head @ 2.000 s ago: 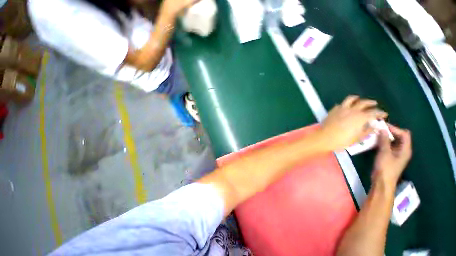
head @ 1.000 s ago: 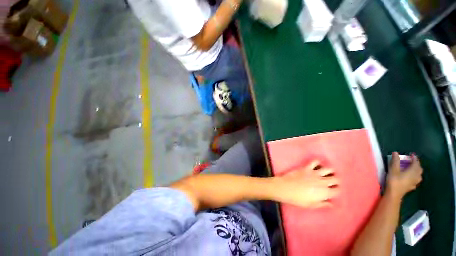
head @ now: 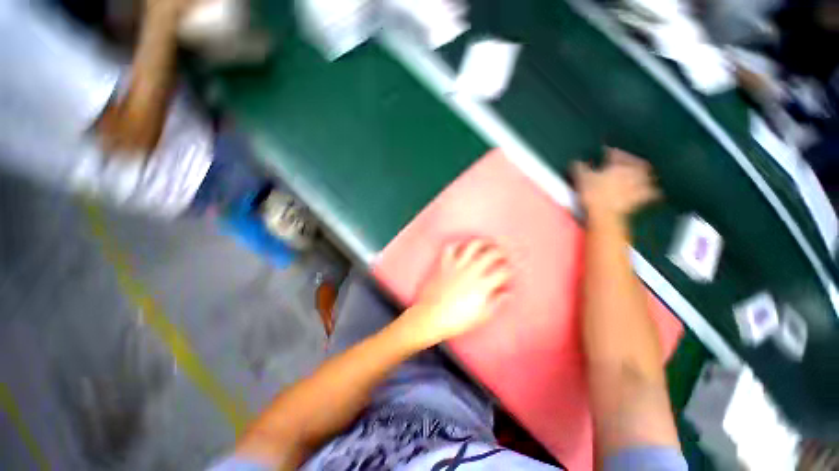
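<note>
The view is blurred. My left hand (head: 465,285) lies on the pink-red foam mat (head: 543,340) with fingers slightly spread and nothing visible in it. My right hand (head: 618,187) is over the near side of the dark green conveyor belt (head: 589,101), fingers bent and apart, with no box visible in it. A white retail box with a purple rectangle (head: 696,248) lies on the belt to the right of my right hand. Another purple-marked box (head: 757,317) lies farther right, close to a greyish box (head: 793,333). A white carton (head: 488,69) lies on the belt further up.
The pale edge rail (head: 685,317) runs between mat and belt. White cartons (head: 340,23) stand at the top, and white cards (head: 759,419) lie at lower right. A neighbour's arm (head: 147,92) is at upper left, near a pale object (head: 213,18). More white pieces (head: 690,46) line the far side.
The view has turned and shifted right. My right hand has let go of the purple-marked box it held and is further up the belt. My left hand still rests on the mat.
</note>
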